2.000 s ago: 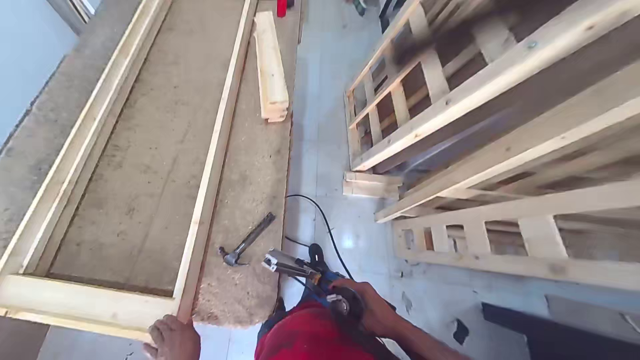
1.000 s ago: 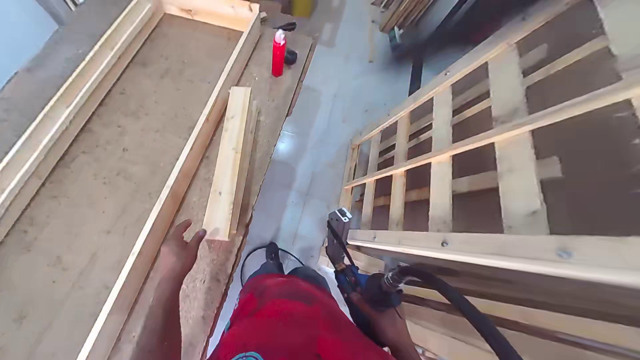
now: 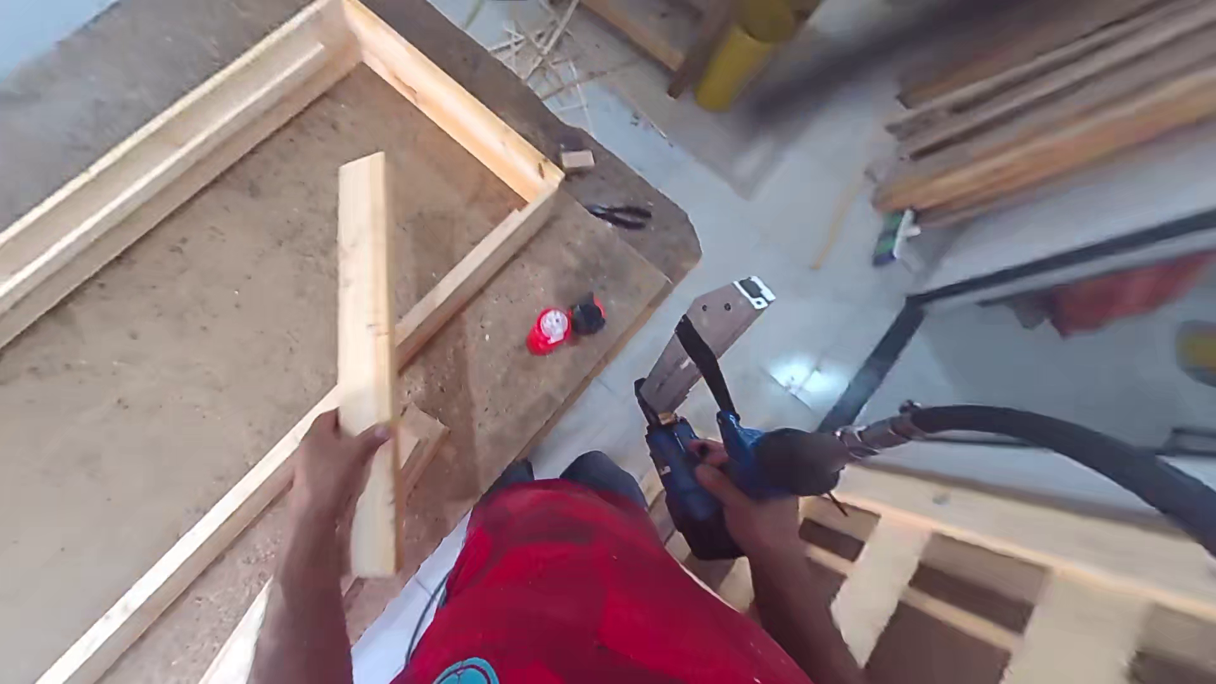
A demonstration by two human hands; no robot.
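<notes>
My left hand (image 3: 332, 461) grips a short pale wooden board (image 3: 366, 304) near its lower end, holding it over one long side of a rectangular wooden frame (image 3: 456, 104) that lies on the workbench. In my right hand (image 3: 746, 494) is a blue power tool (image 3: 689, 499) with a flat metal front piece and a dark hose leading off to the right. Another short board (image 3: 418, 442) rests on the bench beside my left hand. A red bottle (image 3: 549, 331) stands next to a black round object (image 3: 587, 313) outside the frame.
Pliers (image 3: 619, 217) and a small wood block (image 3: 577, 160) lie by the frame's far corner. Slatted wooden frames (image 3: 950, 541) are at the lower right. Stacked planks (image 3: 1035, 123) lie at upper right, and a yellow cylinder (image 3: 746, 57) stands on the floor.
My left hand, bare beside the short boards one second ago, now holds one of them, raised off the bench. My right hand still holds the tool. The view has swung toward the frame's far end.
</notes>
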